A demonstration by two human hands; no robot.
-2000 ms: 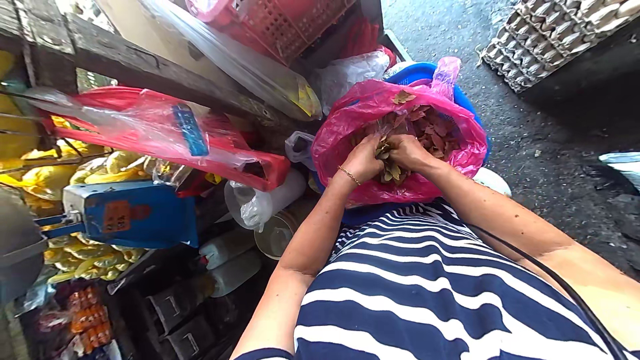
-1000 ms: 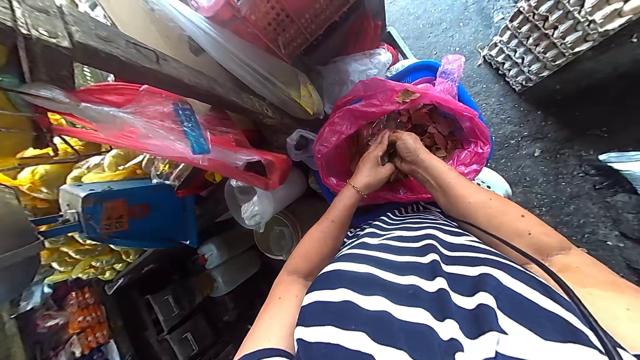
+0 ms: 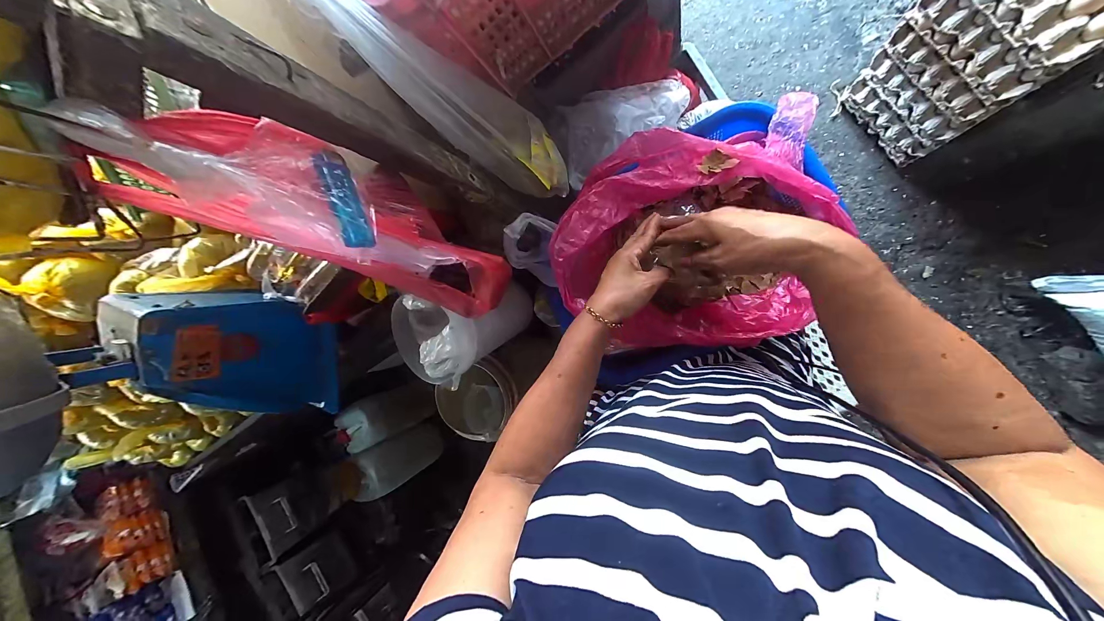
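A pink plastic bag [image 3: 595, 194], wide at the mouth, sits in a blue plastic basket [image 3: 750, 116] at my lap and holds brown, dry-looking pieces like skins or leaves [image 3: 742, 191]. My left hand [image 3: 634, 269], with a thin bracelet at the wrist, reaches into the bag mouth. From the right my right hand [image 3: 733, 246] arches over the contents, its fingertips close to or touching the left fingers. Some brown material lies under and between the hands; whether either hand grips it is hidden.
Stacked egg trays [image 3: 949, 78] stand at the upper right. At left hang red plastic bags [image 3: 431, 276] beside a blue scale [image 3: 233, 349] and yellow bagged goods [image 3: 69, 280]. Clear plastic tubs [image 3: 474, 401] sit left of my lap. A red crate [image 3: 517, 34] is at the top.
My right hand has turned from pointing into the bag to arching over it, with its forearm raised. The brown material held between both hands two seconds ago is no longer plainly seen there.
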